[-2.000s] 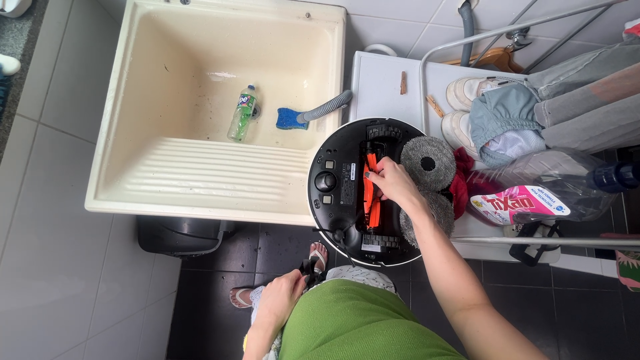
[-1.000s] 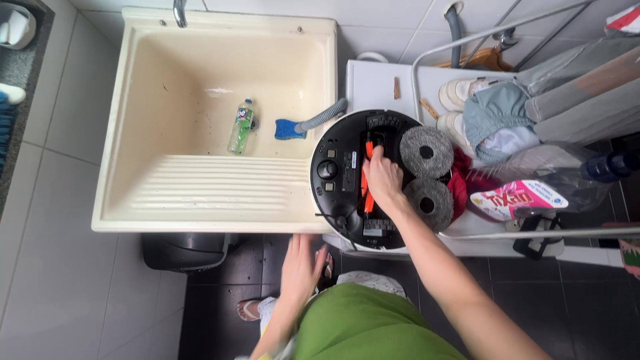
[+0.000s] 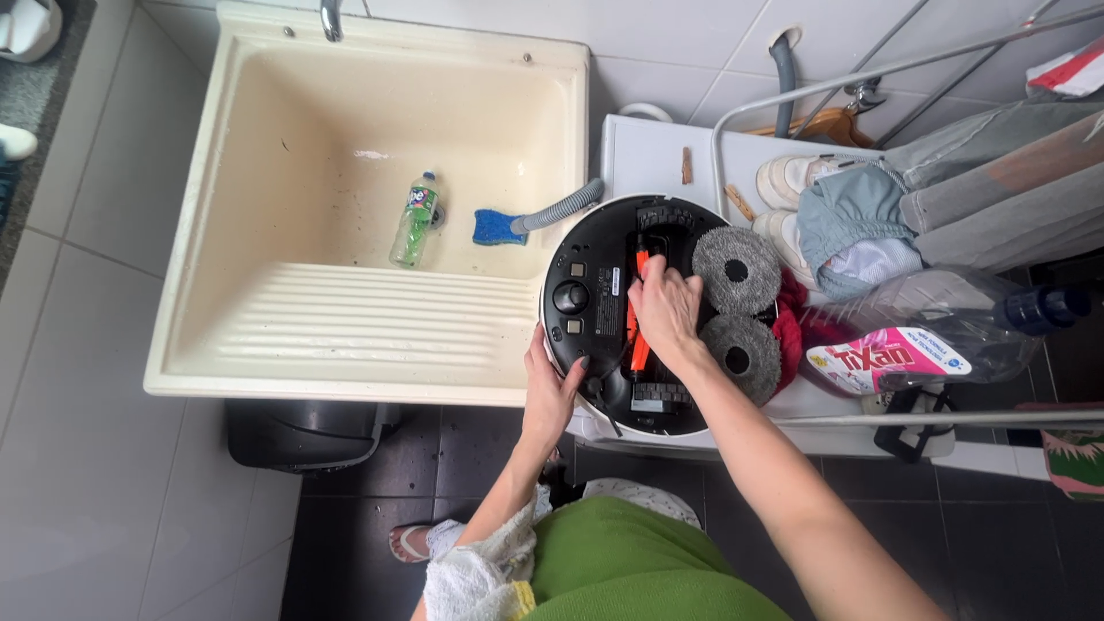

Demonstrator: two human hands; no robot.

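A round black robot vacuum [image 3: 608, 259] lies underside up on a white appliance top, against the right side of the sink. Two round grey mop pads [image 3: 736, 271] sit on its right part. My right hand [image 3: 666, 306] is over the orange-red roller brush [image 3: 638, 345] in the middle, fingertips bent onto it; whether they grip it is hidden. My left hand [image 3: 554, 379] holds the vacuum's lower left rim, with the thumb on the underside and the fingers along the edge. A black side brush shows beside the thumb. A white towel hangs over my left forearm.
In the cream laundry sink [image 3: 388, 388] lie a green detergent bottle [image 3: 416, 220] and a blue sponge [image 3: 498, 227] by a grey hose [image 3: 561, 210]. Clothespins [image 3: 686, 166], white shoes [image 3: 780, 181], a large plastic bottle [image 3: 923, 336] and a metal rack [image 3: 828, 82] are at the right.
My left hand has come up from beside my body to the vacuum's rim. My right hand stays at the roller brush.
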